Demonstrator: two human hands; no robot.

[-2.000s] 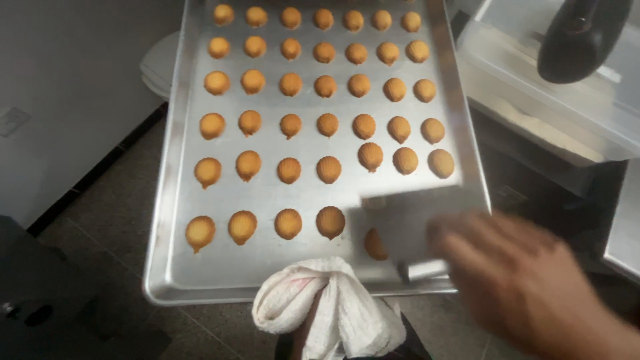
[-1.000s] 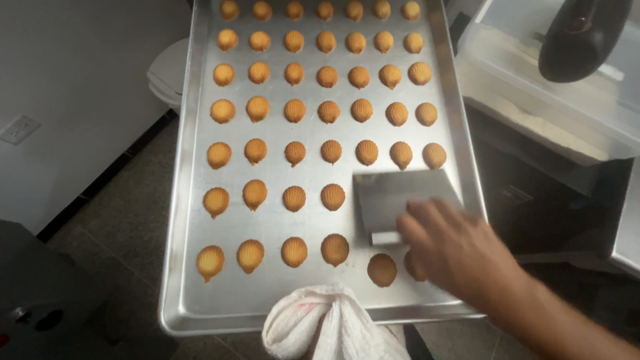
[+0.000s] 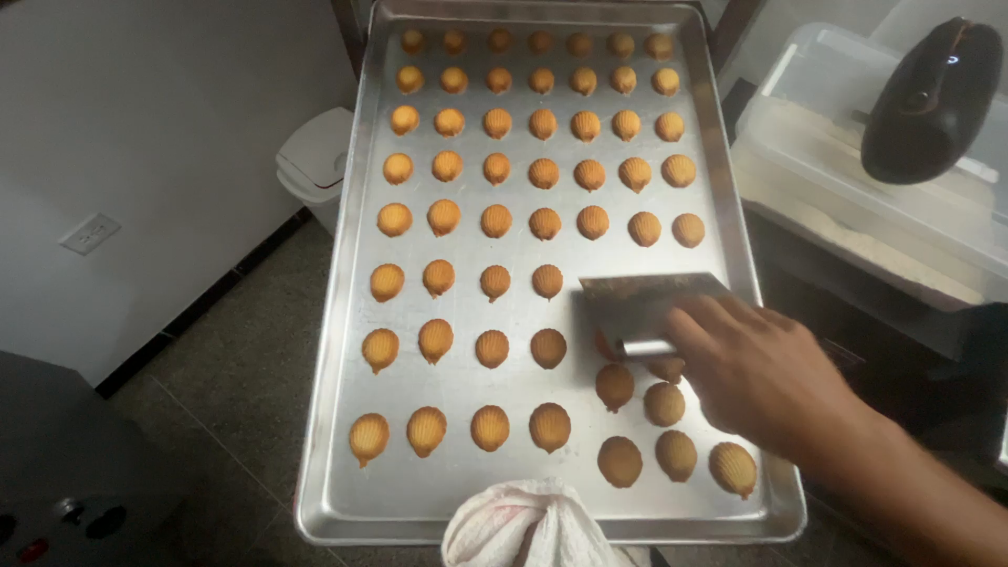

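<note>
A metal sheet pan point(image 3: 504, 504) holds rows of small golden-brown ridged cookies point(image 3: 490, 428). My right hand point(image 3: 748, 362) grips the tubular handle of a metal bench scraper point(image 3: 646, 303), whose blade lies low over the pan's right side. Several cookies point(image 3: 664, 404) sit close together just below the scraper, and some are partly hidden by it and by my hand. A whitish cloth point(image 3: 528, 526) is bunched at the pan's near edge. My left hand cannot be seen; whether it is under the cloth does not show.
Right of the pan stands a clear plastic bin point(image 3: 850, 228) with pale powder inside and a dark rounded object point(image 3: 933, 102) over it. A white lidded bin point(image 3: 315, 153) is at the left, by the wall. A dark machine with knobs point(image 3: 71, 472) fills the lower left.
The scraper in my right hand was over the near right of the pan, then farther up it. Cookies at the lower right now lie closer together. The view has shifted to show more of the pan's far end.
</note>
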